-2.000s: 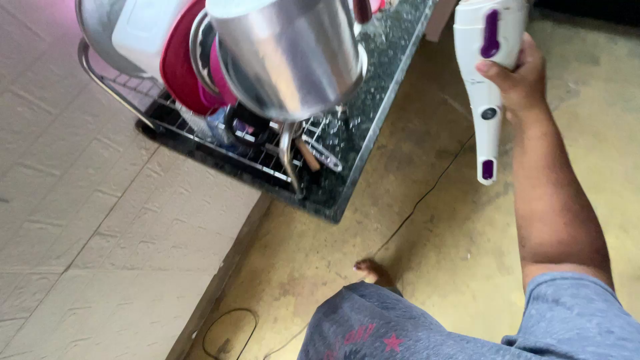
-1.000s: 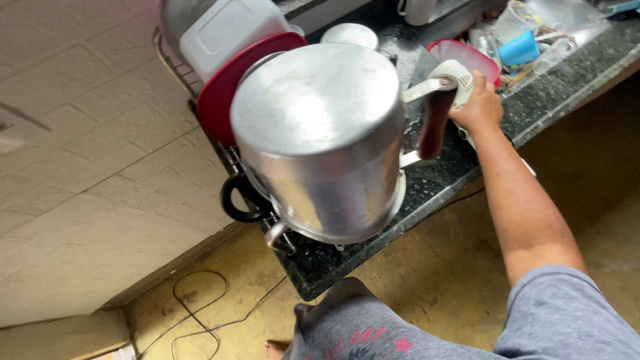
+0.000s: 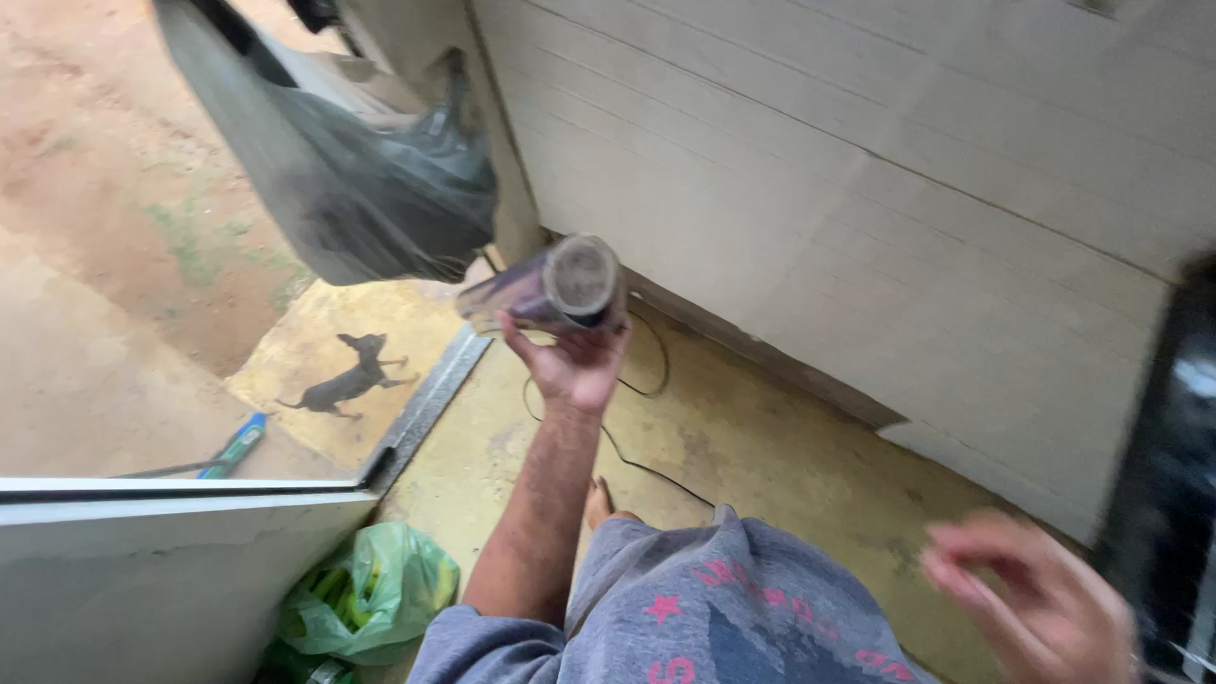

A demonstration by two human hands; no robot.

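My left hand (image 3: pixel 578 366) holds a cylindrical, smoky translucent container (image 3: pixel 537 285) with a purplish tint, its round end tilted toward me. The container looks like a dust cup, though blur leaves its exact kind unclear. My fingers are around its underside, near the doorway and below a hanging plastic bag (image 3: pixel 380 180). At the lower right, my right hand (image 3: pixel 1035 594) is blurred, with curled fingers, a gap between thumb and fingers, and nothing visible in it.
A small dark dog (image 3: pixel 342 380) stands outside beyond the metal door sill (image 3: pixel 427 399). A green plastic bag (image 3: pixel 380 594) with green and yellow contents lies beside the white door (image 3: pixel 180 579). A thin black cable (image 3: pixel 651 465) crosses the floor. A dark, shiny surface stands at right.
The view has turned from the counter and metal pot to the doorway. My right hand no longer holds the white and purple appliance. My left hand is now visible with the container.
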